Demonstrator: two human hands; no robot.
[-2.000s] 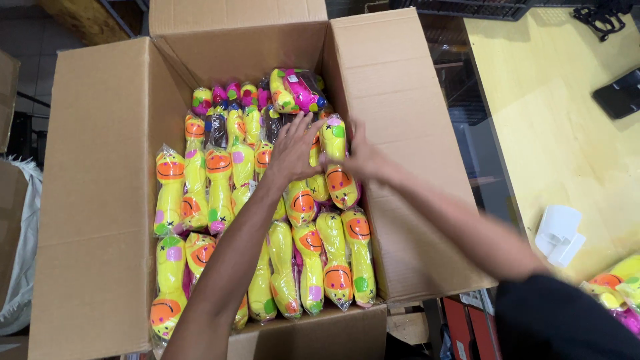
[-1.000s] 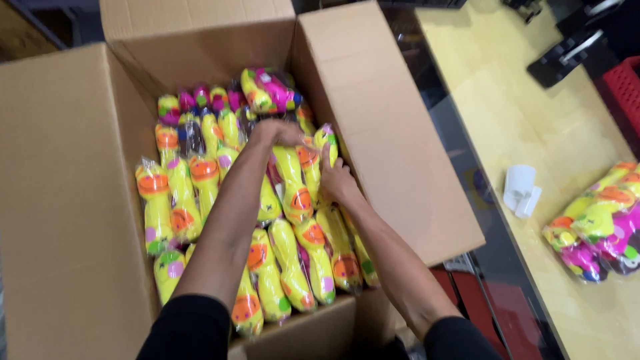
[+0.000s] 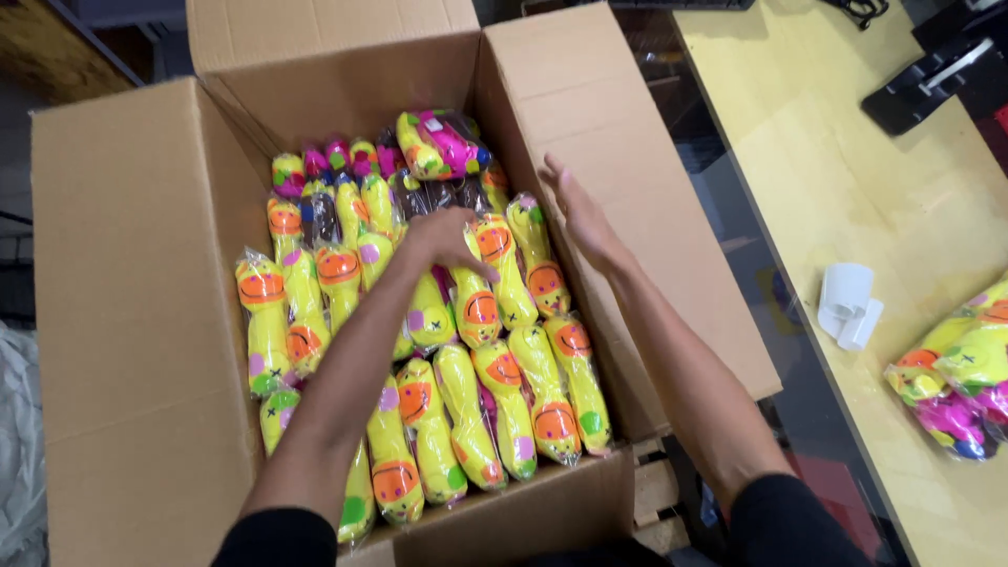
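Note:
An open cardboard box holds rows of plastic-wrapped yellow plush toys with orange smiling faces. Over the middle row, my left hand rests or hovers with its fingers apart; whether it touches the toys cannot be told. Beside the box's right wall, my right hand is raised with nothing in it. Just left of that hand, a wrapped yellow toy leans along the wall. A wrapped pink and yellow plush bundle lies on top of the toys at the back right.
The box's right flap folds outward toward a light wooden table. On the table are a white plastic piece, more wrapped plush toys and a black tape dispenser. A wooden pallet shows below the box.
My right hand has come away from the toys at the right wall and is now raised beside it. My left hand has moved slightly toward the middle row, fingers spread.

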